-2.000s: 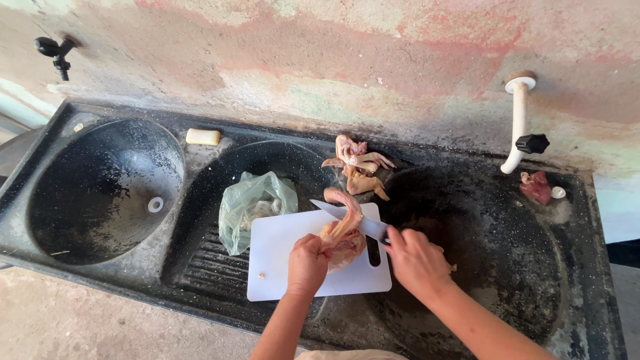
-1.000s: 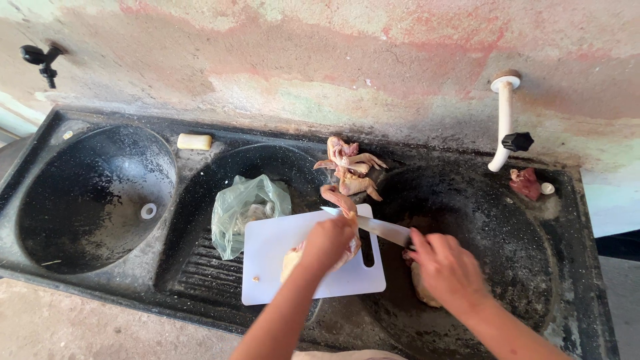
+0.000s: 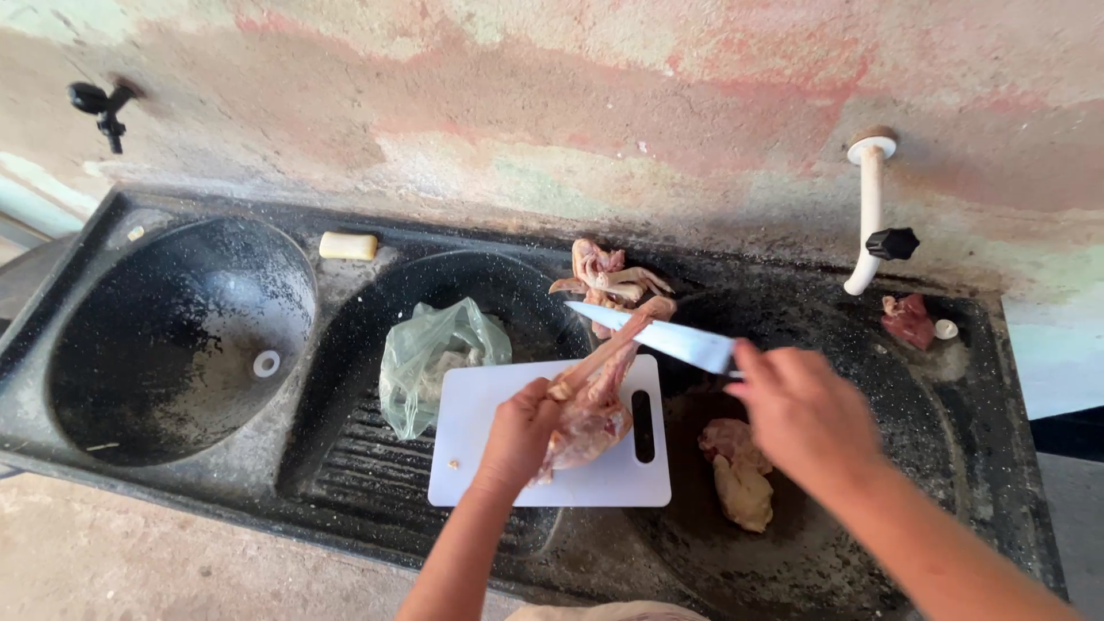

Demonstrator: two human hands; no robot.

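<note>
My left hand (image 3: 524, 431) grips a strip of skin or neck of a raw poultry carcass (image 3: 591, 423), which lies over a white plastic cutting board (image 3: 483, 483). My right hand (image 3: 802, 414) holds a kitchen knife (image 3: 681, 342) by its handle. The blade points left and lies against the stretched neck part, above the board's back right corner. Poultry feet and other raw pieces (image 3: 604, 267) lie on the sink's back edge, just behind the blade. Another raw poultry piece (image 3: 740, 483) rests in the right basin.
A green translucent plastic bag (image 3: 414, 371) sits in the ribbed middle section, left of the board. Behind stand a bar of soap (image 3: 348, 246), a black tap (image 3: 108, 108) and a white tap (image 3: 871, 216). Dark red meat (image 3: 907, 321) lies at the back right; a round basin (image 3: 181, 345) is at left.
My left hand has moved off the blade area toward the board's middle, pulling the strip taut. The raw piece in the right basin is now in fuller view.
</note>
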